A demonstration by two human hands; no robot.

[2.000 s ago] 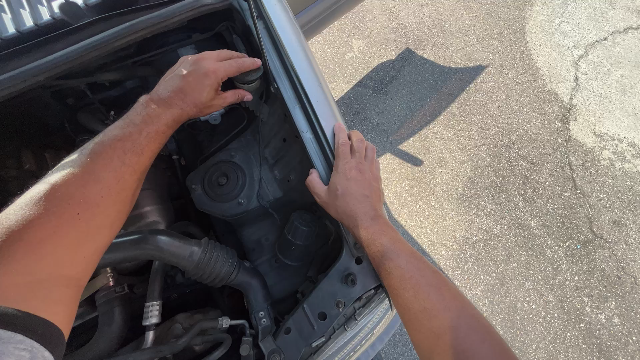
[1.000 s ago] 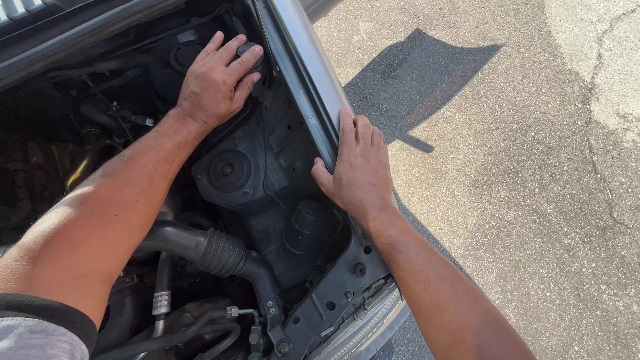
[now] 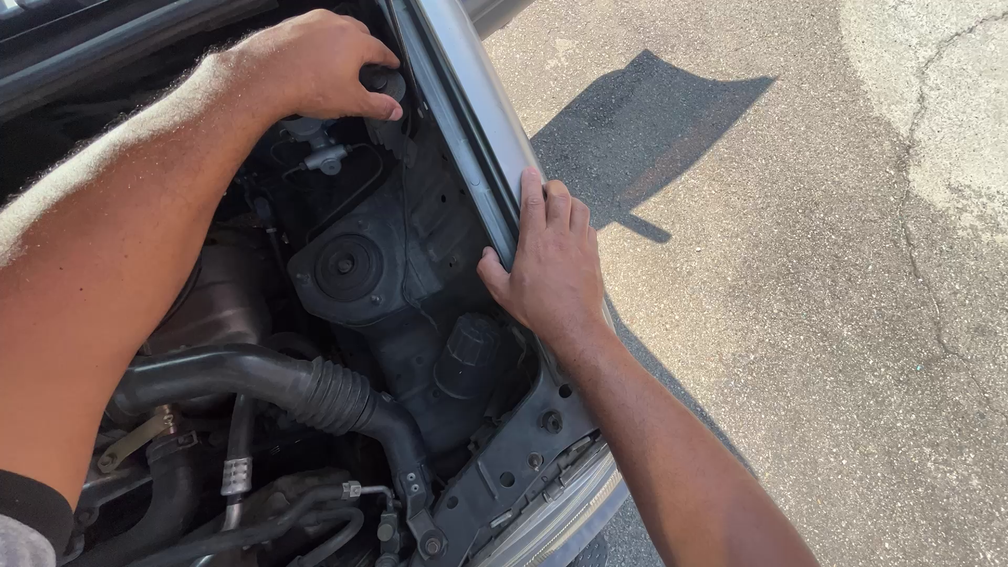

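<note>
My left hand [image 3: 335,67] reaches to the top of the engine bay, thumb and fingers curled around the edge of a round dark cap [image 3: 386,85] beside the fender. My right hand [image 3: 555,256] rests on the silver fender's edge [image 3: 492,110], thumb on the inner side and fingers over the top. Between and below the hands lies the round strut mount [image 3: 346,266]. Beneath the left hand a small metal fitting [image 3: 327,160] with thin lines is visible. How firmly the left fingers grip the cap cannot be told.
A ribbed black air hose [image 3: 335,394] crosses the lower engine bay. A dark cylindrical part [image 3: 468,354] sits near the front corner, above the headlight [image 3: 551,512]. Outside the car is asphalt [image 3: 772,315] with a shadow on it.
One second ago my left hand lay over the cap with its fingers spread; now thumb and fingers are at its side, and more of the cap shows. My right hand stays on the fender.
</note>
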